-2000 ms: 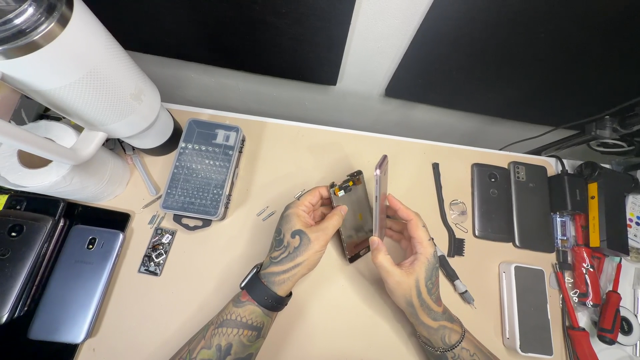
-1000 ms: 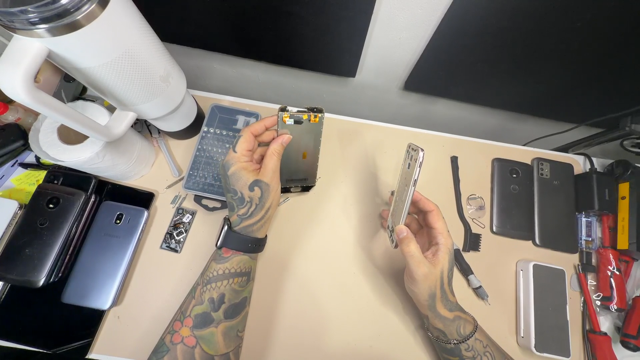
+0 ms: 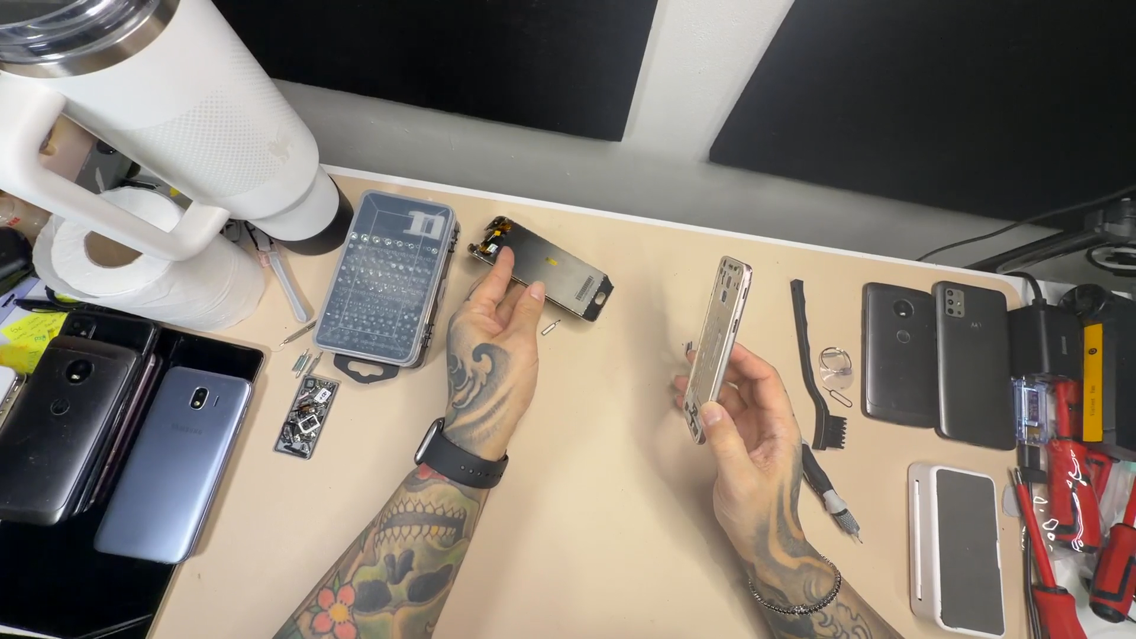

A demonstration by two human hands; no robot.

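On the beige table near its back edge lies a phone screen assembly (image 3: 555, 266), its metal-backed side up, with a flex cable and yellow tape at its left end. The fingertips of my left hand (image 3: 497, 346) are at its left end and lower edge, fingers apart; whether they still touch it is hard to tell. My right hand (image 3: 754, 426) holds a slim metal phone frame (image 3: 721, 342) on edge, thumb on the near side and fingers behind. Beside the screen assembly stands a clear-lidded case of small bits (image 3: 390, 275), and a small metal pin (image 3: 551, 327) lies just below it.
Left: a white tumbler (image 3: 240, 133), a paper roll (image 3: 160, 284), phones (image 3: 177, 461) and a tray of small parts (image 3: 306, 417). Right: a black brush (image 3: 808, 364), a precision knife (image 3: 830, 497), two dark phones (image 3: 972, 364), a white device (image 3: 958, 550) and red-handled screwdrivers (image 3: 1056, 612).
My left hand has set the screen assembly down on the table, after holding it upright a second ago. The frame and screen assembly, close together at first, are now apart, the frame still in my right hand.
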